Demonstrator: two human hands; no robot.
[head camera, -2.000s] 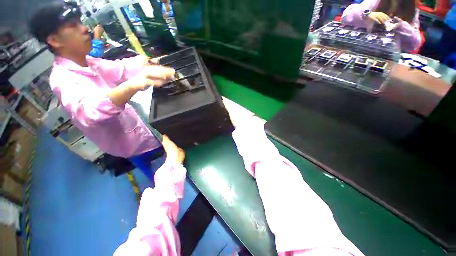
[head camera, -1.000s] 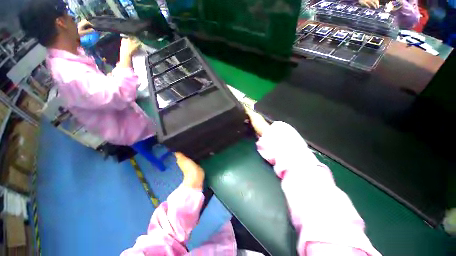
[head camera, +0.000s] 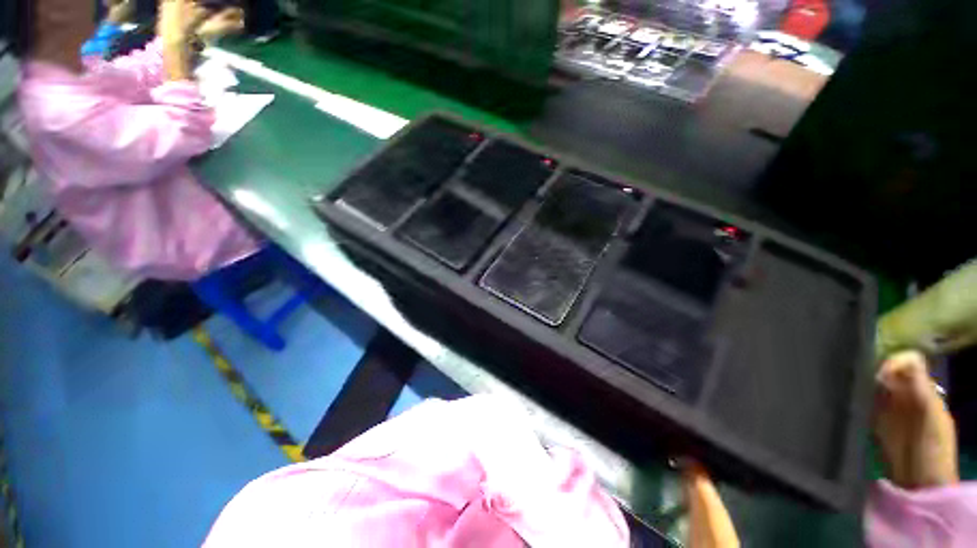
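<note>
A thick black foam phone tray lies slanting across the green bench; I cannot tell whether it is a stack. Several dark smartphones lie in its recesses, some with a small red mark at the top. The recess at the right end is empty. My left hand is at the tray's front side near the right end, partly cut off by the bottom edge. My right hand grips the tray's right end. The fingertips of both hands are partly hidden by the tray.
A yellowish wrapped post slants beside my right hand. Another worker in a pink smock is at the bench on the left, near a white sheet. Clear gridded trays lie across the line. Dark green panels stand behind.
The tray has moved right and towards me, away from the other worker, and turned so its long side faces me. Both my hands have moved right with it.
</note>
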